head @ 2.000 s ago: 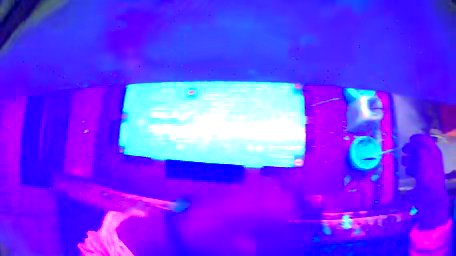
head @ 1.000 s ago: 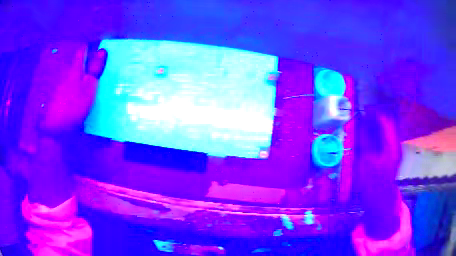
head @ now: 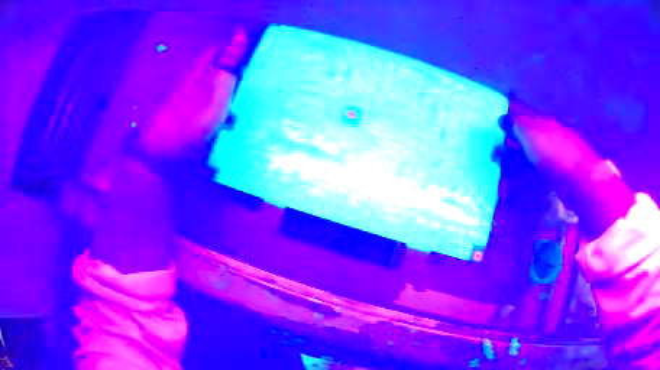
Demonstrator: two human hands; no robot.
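A circuit board [head: 362,144] glows bright cyan, with a washed-out white band across its lower part. It lies slanted, its right end lower in the picture. My left hand [head: 189,108], blurred, is at the board's left edge with its fingers at the upper left corner. My right hand [head: 561,148] holds the right edge near the upper right corner; its fingertips are partly hidden in dark shadow. A dark block [head: 343,237] shows along the board's near edge.
A cyan-glowing cup [head: 546,261] stands right of the board, below my right hand. The worn, stained bench edge [head: 304,293] runs across the front. A large smooth blue speckled surface [head: 579,65] spans the top right. A dark ribbed strip [head: 76,108] is at the left.
The board shows larger and more slanted, further right in the picture. My right hand has come from beside the cups to the board's right edge. My left hand remains at the left edge.
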